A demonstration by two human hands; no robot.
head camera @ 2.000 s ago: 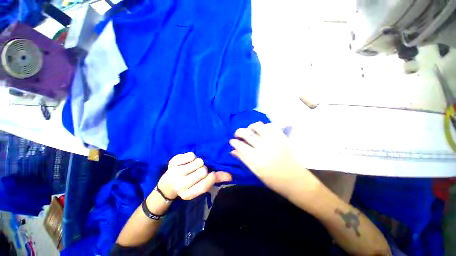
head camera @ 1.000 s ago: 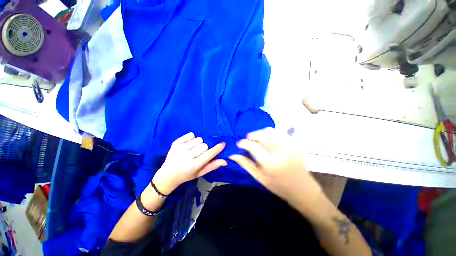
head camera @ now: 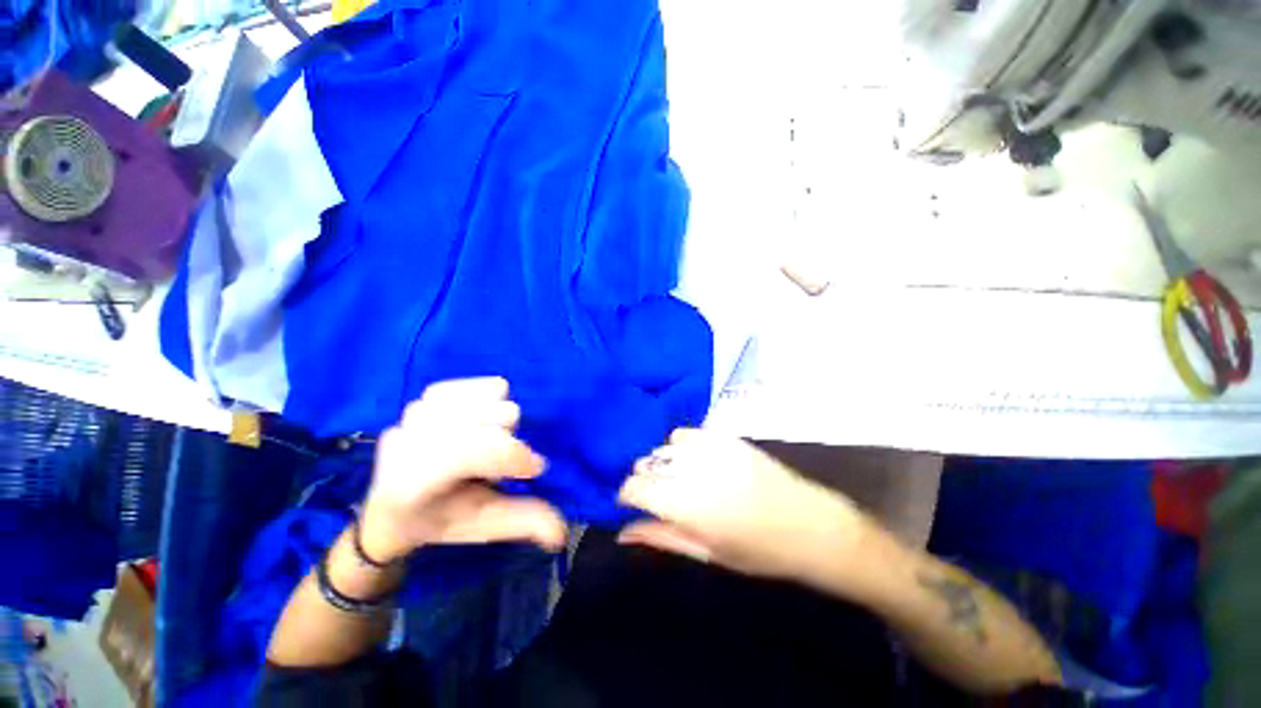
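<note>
Bright royal-blue cloth (head camera: 526, 235) lies spread on the white table, its lower part hanging over the front edge. A pale grey-blue piece (head camera: 263, 249) lies at its left side. My left hand (head camera: 456, 470) is over the lower part of the cloth at the table edge, thumb and fingers apart, with no grip visible. My right hand (head camera: 733, 501) is at the lower right border of the cloth, fingers curled, fingertips touching or close to it. Whether it pinches the cloth is unclear; both hands are slightly blurred.
An off-white sewing machine head (head camera: 1093, 69) stands at upper right. Scissors with red and yellow handles (head camera: 1207, 332) lie below it. A purple machine (head camera: 104, 180) is at far left. Blue cloth (head camera: 1037, 553) hangs below the table at right, and another heap (head camera: 284, 567) at lower left.
My left hand has moved left and lower, its thumb and fingers wider apart. My right hand has moved lower, towards the table's front edge. The view has shifted, showing more of the machine head.
</note>
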